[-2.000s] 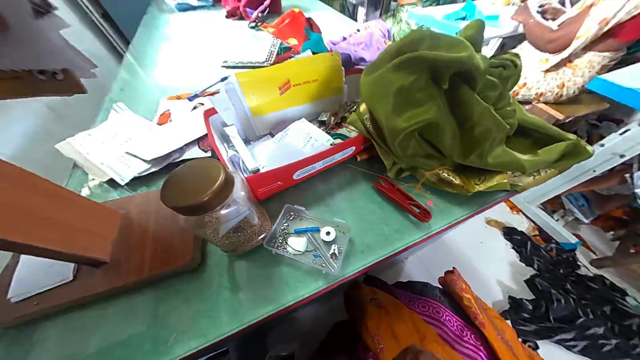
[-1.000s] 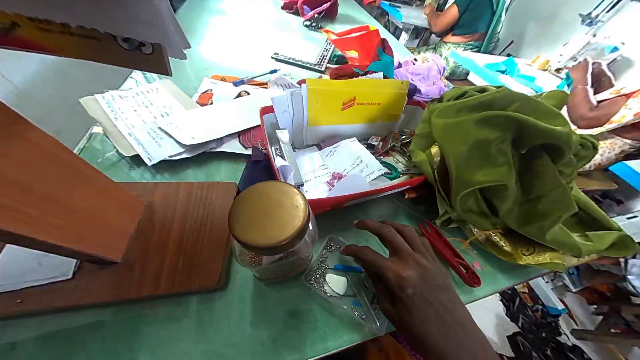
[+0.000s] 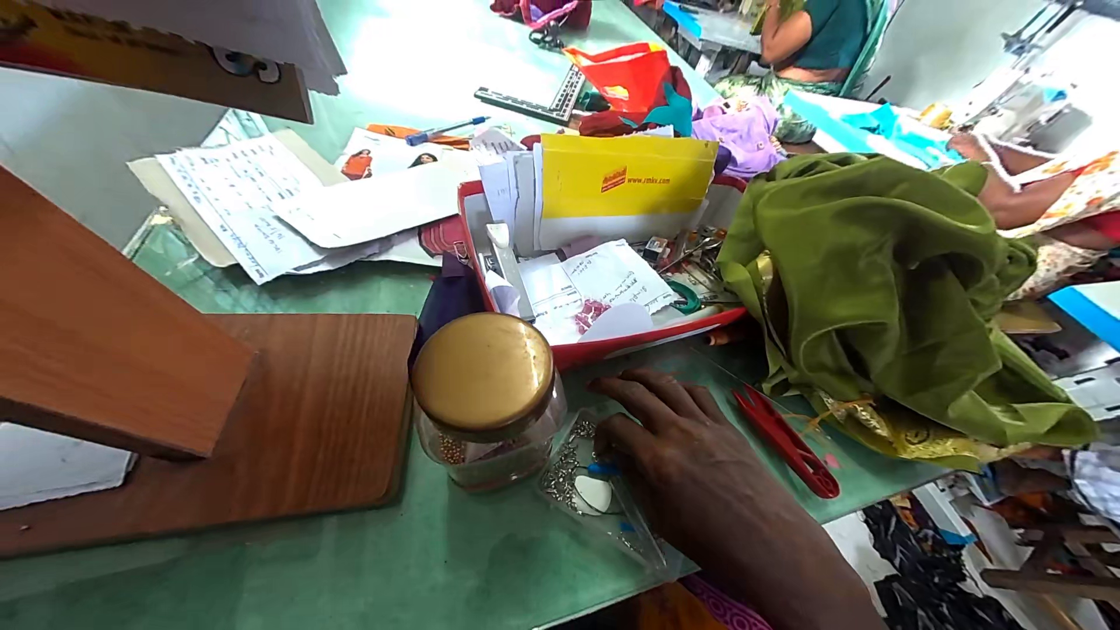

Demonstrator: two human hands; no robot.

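Observation:
My right hand (image 3: 678, 446) reaches in palm down from the lower right, over the right side of a small clear plastic box (image 3: 652, 547). Its fingers are bent and point up and left; whether anything is between them is hidden. In the box lie small metal fasteners (image 3: 564, 468), a white flat piece (image 3: 592, 494) and blue bits. A glass jar with a gold lid (image 3: 483, 372) stands just left of the box. Red thread snips (image 3: 792, 446) lie right of the hand. My left hand is out of view.
Behind the hand is a red-edged box (image 3: 604, 350) of papers and small tools. Green fabric (image 3: 884, 289) is heaped at the right. A wooden stand (image 3: 324, 411) fills the left, with loose papers (image 3: 254, 197) behind it. Other people sit beyond the table.
My right hand, absent two seconds ago, has come in from the lower right over the small plastic box. The white bobbin seen in that box is now out of sight. The view has shifted.

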